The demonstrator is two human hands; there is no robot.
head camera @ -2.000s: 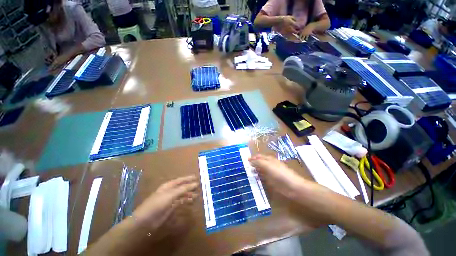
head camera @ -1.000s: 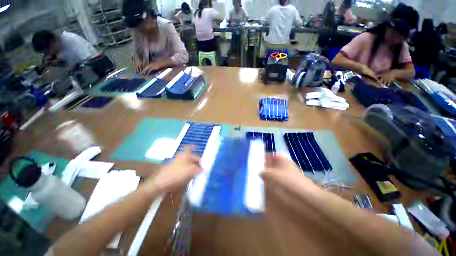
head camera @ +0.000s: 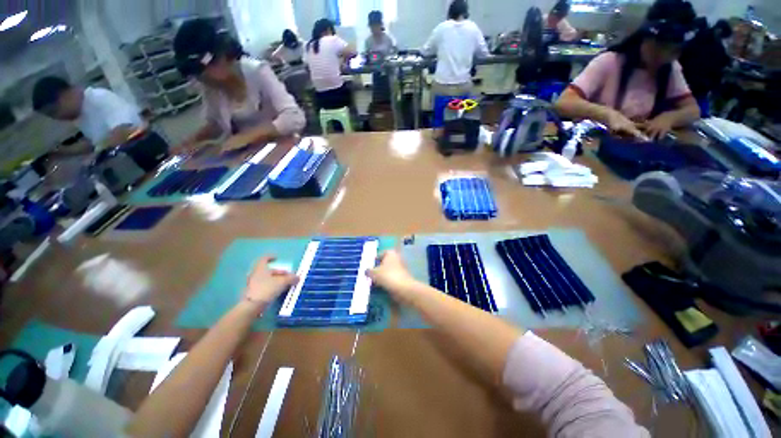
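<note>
A stack of finished blue pieces (head camera: 330,278) with two white strips lies on the green mat (head camera: 223,287). My left hand (head camera: 272,282) is at its left edge, thumb and fingers at the white strip. My right hand (head camera: 390,272) touches its right edge. Both hands hold the top of the stack between them; whether the top piece is pressed or gripped firmly is hard to see. Two piles of dark solar cells, a left one (head camera: 462,275) and a right one (head camera: 545,272), lie on the pale mat (head camera: 612,295).
Long ribbons (head camera: 338,398) and a white strip (head camera: 274,402) lie near the front. Short ribbons (head camera: 659,372), white strips (head camera: 728,393) and the black iron stand (head camera: 668,299) are at right. A wrapped cell pack (head camera: 468,198) sits behind. A bottle (head camera: 77,411) is at front left. People sit around.
The blue piece between my hands went from the bare table, through the air, to the stack on the green mat. My hands moved forward and left with it. The view tilted up.
</note>
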